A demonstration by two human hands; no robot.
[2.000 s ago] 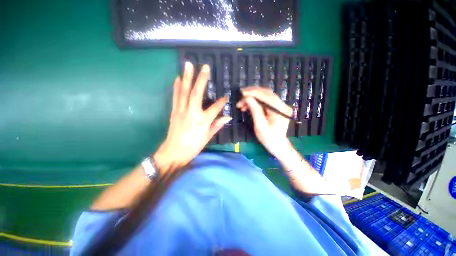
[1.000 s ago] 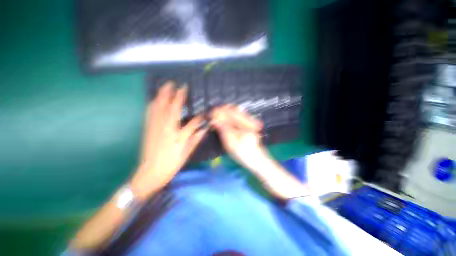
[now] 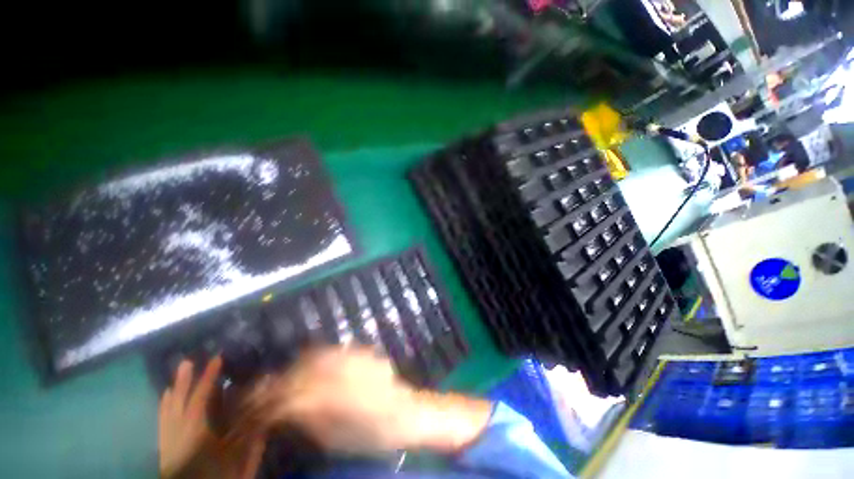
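A black ribbed component tray [image 3: 426, 309] lies on the green mat, with shiny pieces in its columns. My left hand [image 3: 195, 426] rests at the tray's left end, fingers spread, cut off by the lower edge. My right hand [image 3: 342, 398] is blurred over the tray's near side, beside my left hand. Its fingertips and anything between them cannot be made out. A flat black tray [image 3: 140, 253] with many small white specks and a bright glare band lies beyond the component tray.
A tall stack of black ribbed trays [image 3: 571, 206] stands right of the component tray. White paper [image 3: 585, 398] and blue crates [image 3: 758, 398] are at lower right. A pale box [image 3: 730, 281] with a blue round sticker stands at right. People sit far off at upper right.
The view has swung up and to the right, so the trays sit lower and left and the background shows. My right hand now appears closer to my left hand.
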